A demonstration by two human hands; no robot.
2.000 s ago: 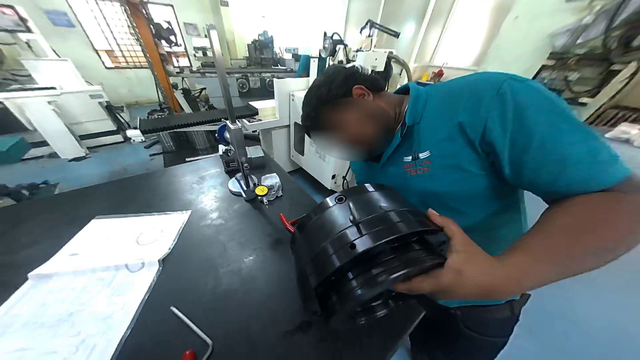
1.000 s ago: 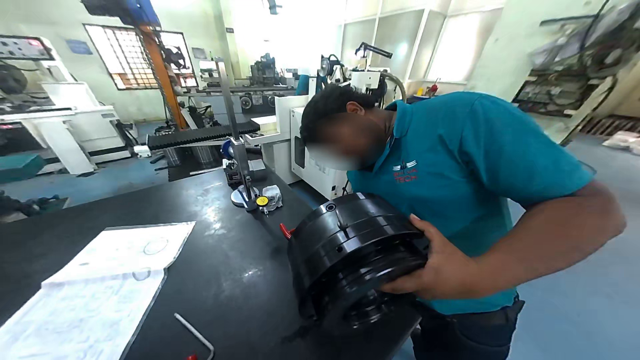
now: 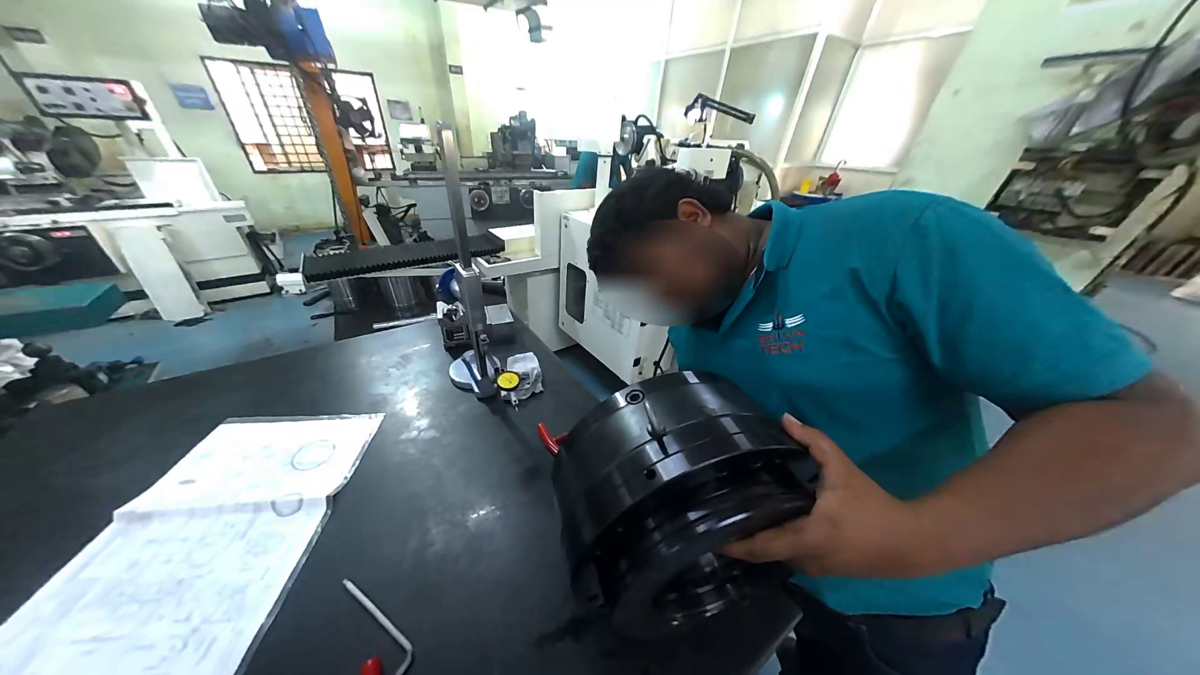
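Neither my left hand nor my right hand shows in the head view. A black cylindrical metal workpiece, stepped and bored, lies tilted on the dark tabletop near its right edge. A co-worker's hand grips its right side, the thumb on the upper rim and fingers at the lower stepped part. A small red piece sticks out at its left. Left of the workpiece lie a hex key and a marked drawing sheet. Behind it stands a height stand, with a yellow-faced dial indicator by its base.
A co-worker in a teal shirt bends over the workpiece at the right, head low beside it. A white machine stands behind the table. Another red item is cut off at the bottom edge. More machines line the left background.
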